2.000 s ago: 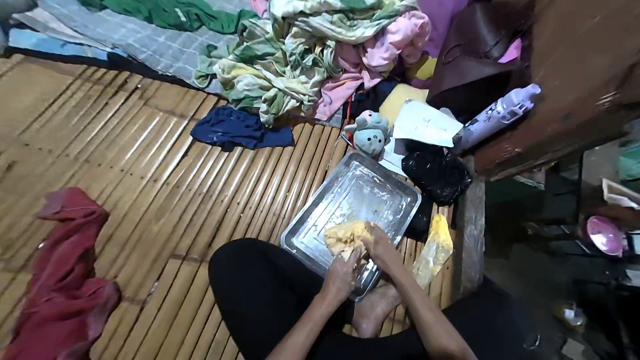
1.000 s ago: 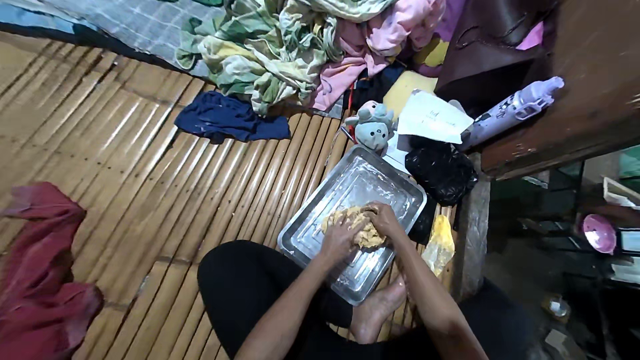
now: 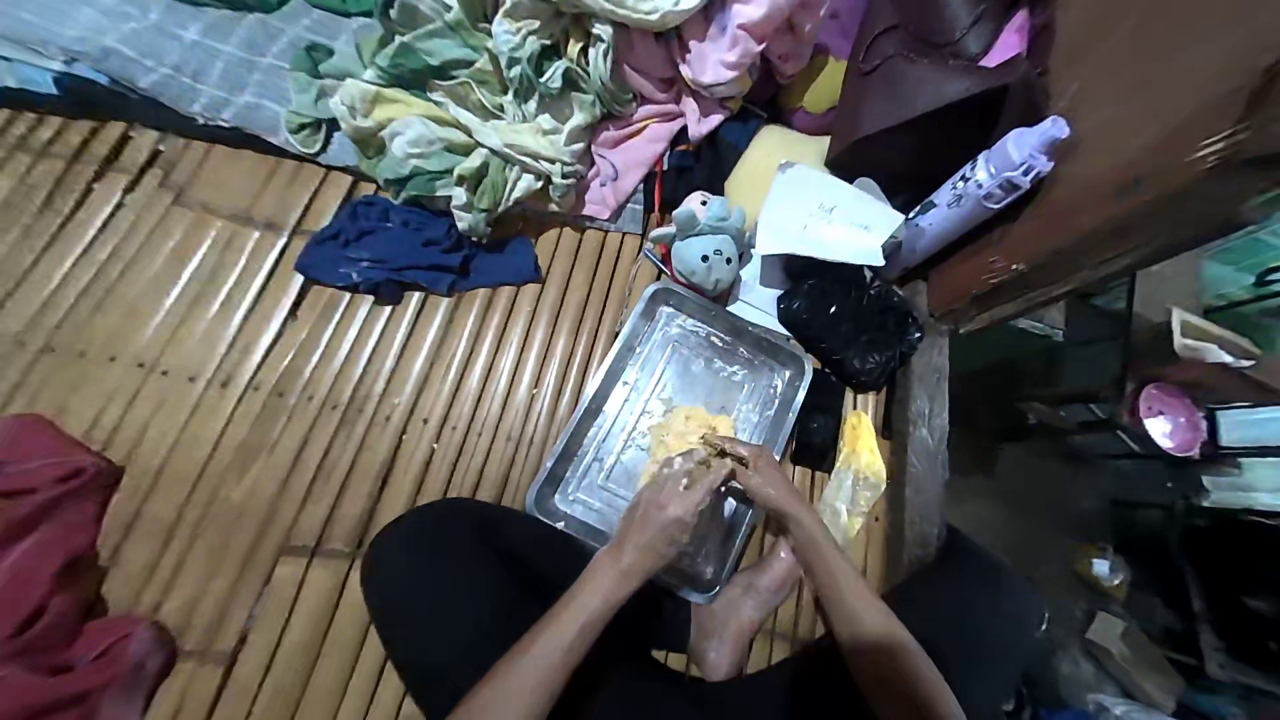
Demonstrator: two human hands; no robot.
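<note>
A lump of pale yellow dough (image 3: 688, 432) lies in a rectangular metal tray (image 3: 620, 395) on the bamboo slat floor, between my crossed legs. My left hand (image 3: 670, 505) rests at the near side of the dough with its fingers bent. Close beside it, my right hand (image 3: 757, 472) has its fingertips near the dough's right edge, almost meeting the left fingers. Residue sticks to the fingers, and smears of it mark the tray. Whether either hand grips part of the dough cannot be told, since the fingers overlap it.
Beyond the tray are a small plush toy (image 3: 706, 252), a paper sheet with writing (image 3: 822, 218), a black plastic bag (image 3: 850, 322) and a lilac bottle (image 3: 975, 200). A yellowish plastic bag (image 3: 855, 480) lies right. Navy cloth (image 3: 410, 252), red cloth (image 3: 60, 560) and heaped laundry (image 3: 480, 110) lie around.
My hands, spread over the dough one second ago, are now drawn close together at its near right side with the fingers bent. The tray remains between my legs.
</note>
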